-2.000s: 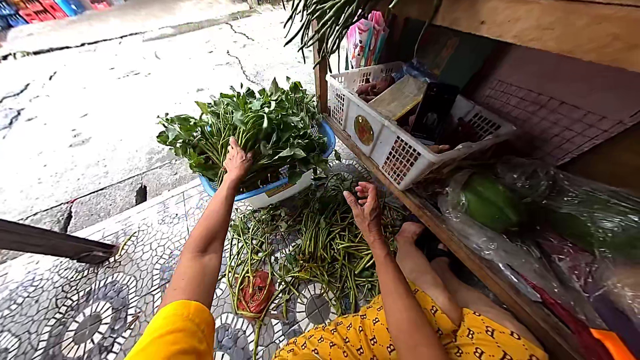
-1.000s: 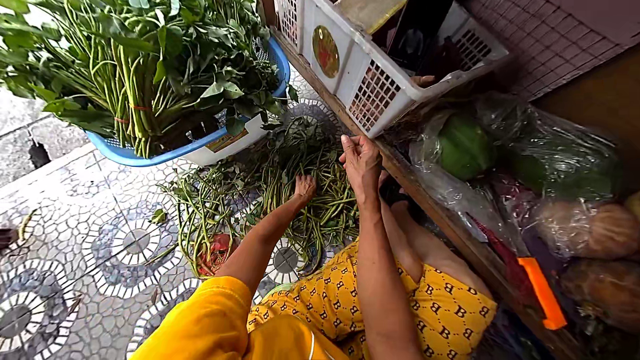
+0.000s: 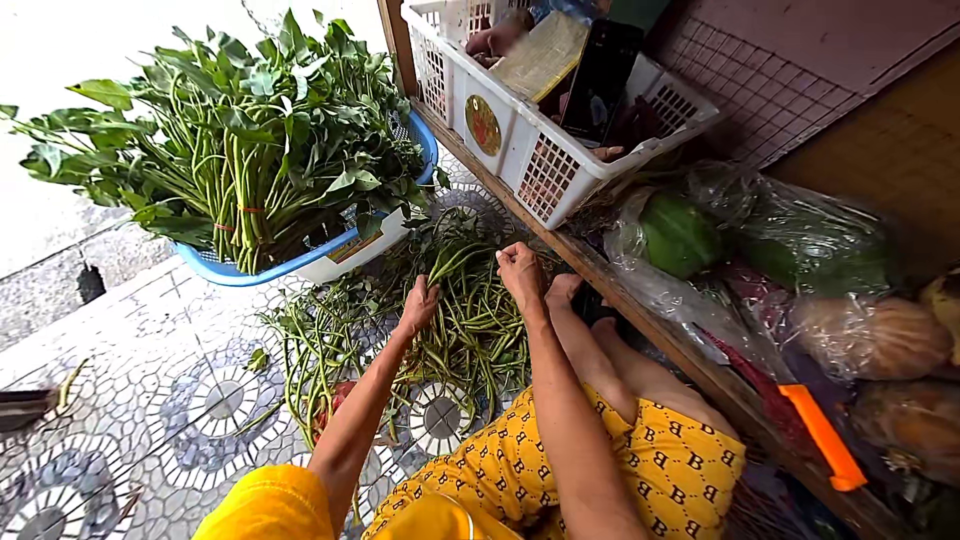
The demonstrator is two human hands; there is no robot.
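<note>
My left hand [image 3: 420, 304] is at the left side of a pile of loose green stems [image 3: 480, 330] on the tiled floor, its fingers around the ends of some stems. Just right of it, my right hand [image 3: 520, 274] is raised over the pile's edge with its fingers curled; whether something thin is between them I cannot tell. Leafy greens [image 3: 247, 142], some tied in bundles with a red band [image 3: 251, 209], fill a blue plastic basket [image 3: 300, 262] beyond my left hand. The basket rests on a white container [image 3: 360, 247].
A wooden shelf edge [image 3: 600, 277] runs along the right. On it are a white plastic crate [image 3: 555, 161] holding a phone [image 3: 604, 79], a green papaya-like fruit [image 3: 679, 234] in plastic, wrapped squash [image 3: 870, 337] and an orange handle [image 3: 823, 439]. A red thing [image 3: 334, 401] lies under stems.
My left hand has gone from the greens in the basket down to the pile, and now has stems in its fingers. The right hand stays nearby, its fingers now curled. The view has shifted downward.
</note>
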